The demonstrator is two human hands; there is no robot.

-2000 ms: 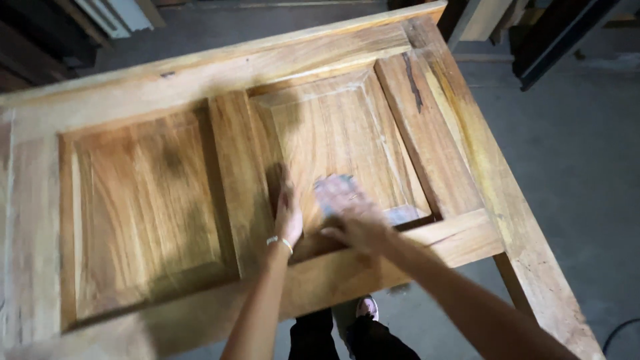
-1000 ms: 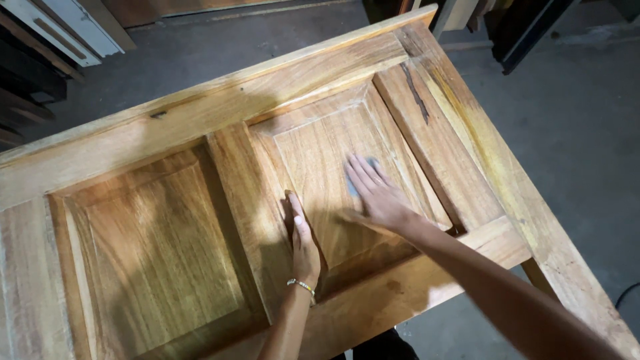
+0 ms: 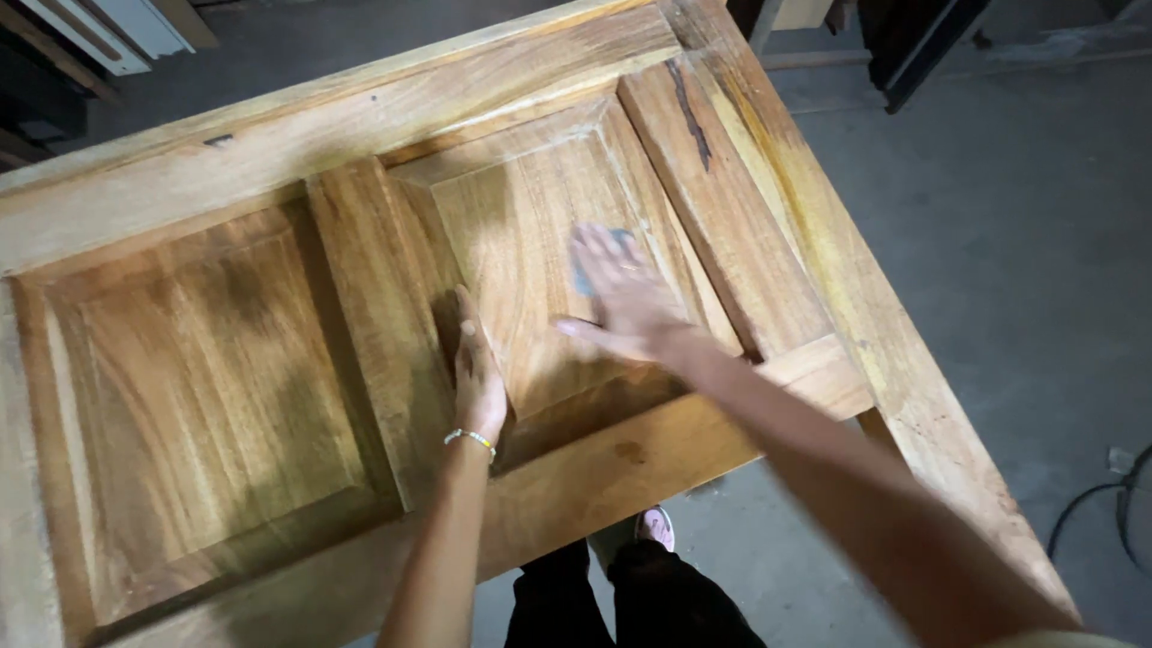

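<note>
A wooden panel door (image 3: 360, 342) with raised panels lies flat before me. My right hand (image 3: 621, 292), blurred, presses a bluish-grey sanding pad (image 3: 585, 274) against the right raised panel (image 3: 504, 234); the pad shows past the fingers, and its exact kind is unclear. My left hand (image 3: 477, 378), a beaded bracelet at its wrist, rests on edge at the left side of that same panel, beside the middle wooden stile (image 3: 369, 315). It holds nothing that I can see. The left raised panel (image 3: 216, 387) lies partly in shadow.
Under the door, at the right, runs a long wooden board (image 3: 909, 378). A black cable (image 3: 1080, 504) lies on the concrete floor (image 3: 1008, 243). Boards (image 3: 135, 31) stand at the upper left, and a dark frame piece (image 3: 927, 54) at the upper right. My feet are below the near edge.
My right hand has moved about over the right panel with the pad, from near its lower edge two seconds ago to farther up. My left hand stays by the panel's left side.
</note>
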